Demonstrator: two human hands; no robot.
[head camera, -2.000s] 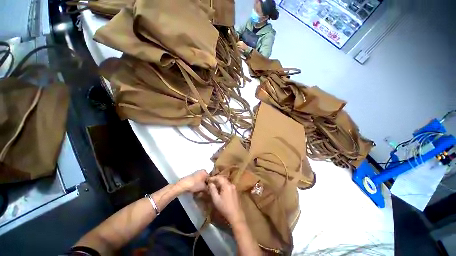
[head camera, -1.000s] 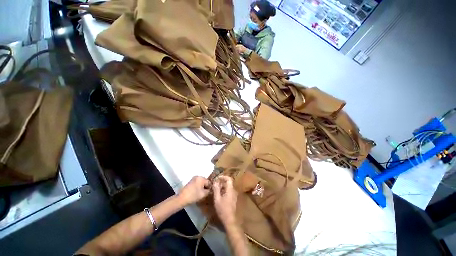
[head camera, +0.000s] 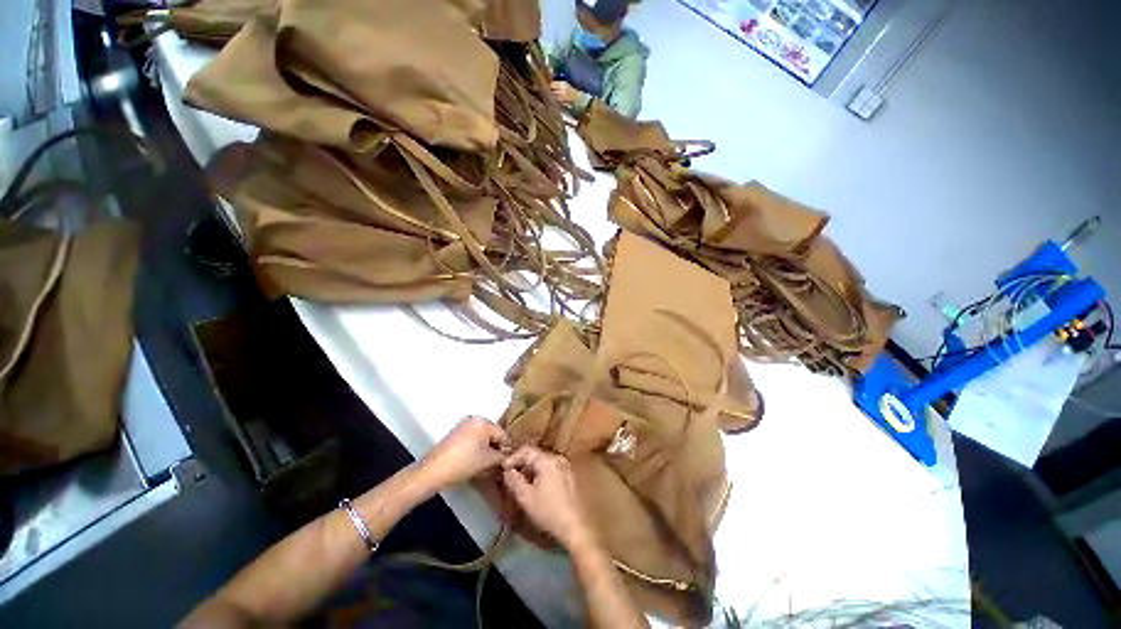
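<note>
A brown bag (head camera: 664, 510) lies slouched on the white-covered table, with a gold zipper along its near edge and a small shiny whitish piece (head camera: 623, 440) near its middle. My left hand (head camera: 470, 452) and my right hand (head camera: 541, 487) meet at the bag's left edge. Their fingertips are pinched close together on a part of the bag, perhaps a strap; the fingers hide what exactly. A narrow strap (head camera: 492, 559) hangs from there over the table edge.
Large heaps of brown bags (head camera: 357, 221) with tangled straps lie at the far left, and more bags (head camera: 762, 246) lie beyond. A blue machine (head camera: 904, 412) stands at right. Thin threads (head camera: 848, 612) lie at the near edge. A masked person (head camera: 600, 62) is opposite. Another bag (head camera: 62, 344) is at left.
The whole view has shifted slightly, so the table things appear a little higher and more to the left. Both hands remain together at the bag's left edge, with the fingers slightly repositioned.
</note>
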